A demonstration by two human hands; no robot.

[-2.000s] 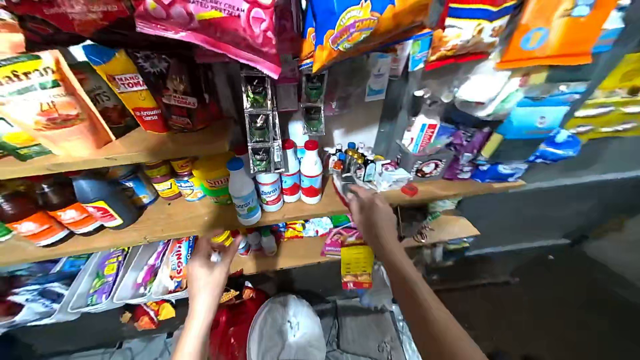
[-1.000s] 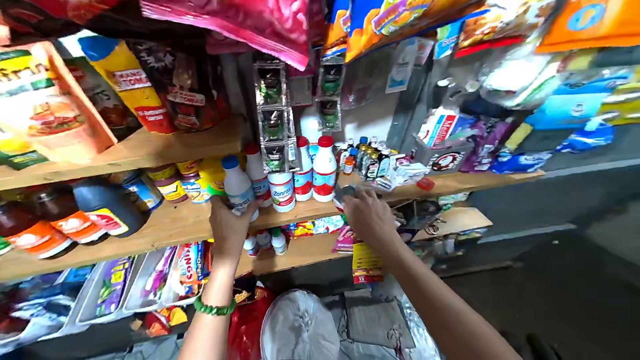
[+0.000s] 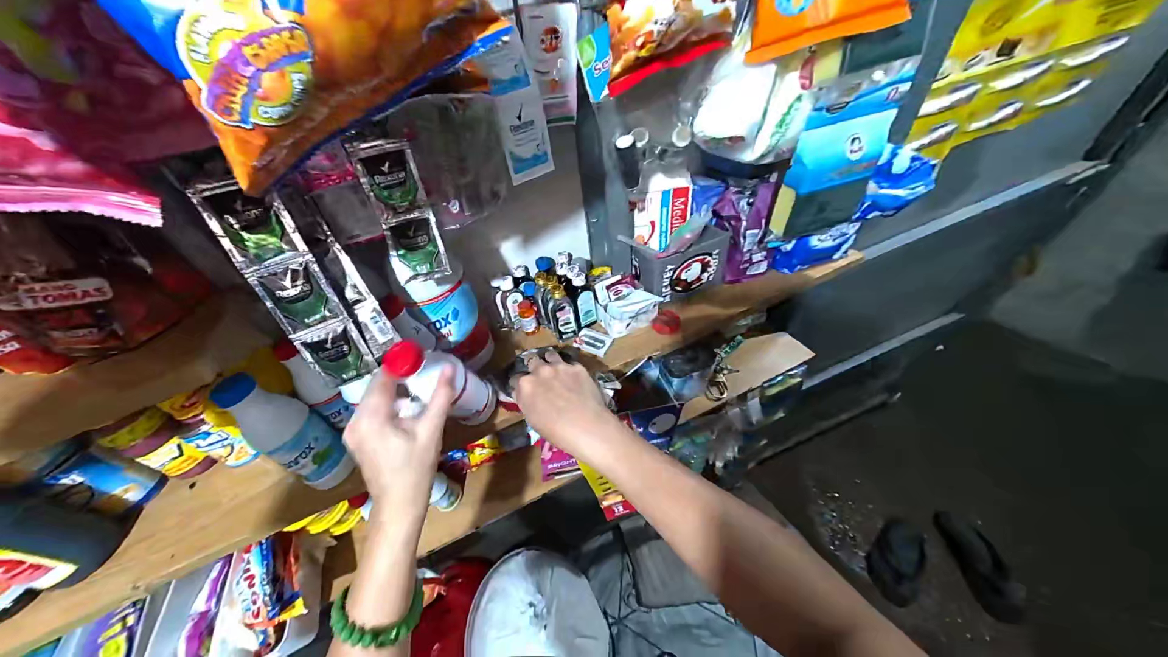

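My left hand (image 3: 401, 429), with a green bead bracelet (image 3: 376, 620) at its wrist, is at a white bottle with a red cap (image 3: 447, 381) on the middle wooden shelf. Its fingers are around the near side of the bottle; how firmly they hold it cannot be told. My right hand (image 3: 558, 392) rests at the shelf edge, its fingertips on a dark item (image 3: 538, 358) that is mostly hidden. Left of my left hand stands a white bottle with a blue cap (image 3: 287, 433). Behind the red-capped bottle is a larger bottle with a blue label (image 3: 445, 310).
Small medicine bottles (image 3: 552, 297) cluster behind my right hand, beside a grey box (image 3: 680, 265). Sachet strips (image 3: 301, 292) and snack bags (image 3: 328, 73) hang overhead. A lower shelf (image 3: 493, 497) runs beneath, with a white lidded container (image 3: 538, 607) below it. Slippers (image 3: 976, 561) lie on the floor.
My left hand has moved right, from the blue-capped bottle to the red-capped one. My right hand stays near the small medicine bottles. The view has moved closer to the shelf.
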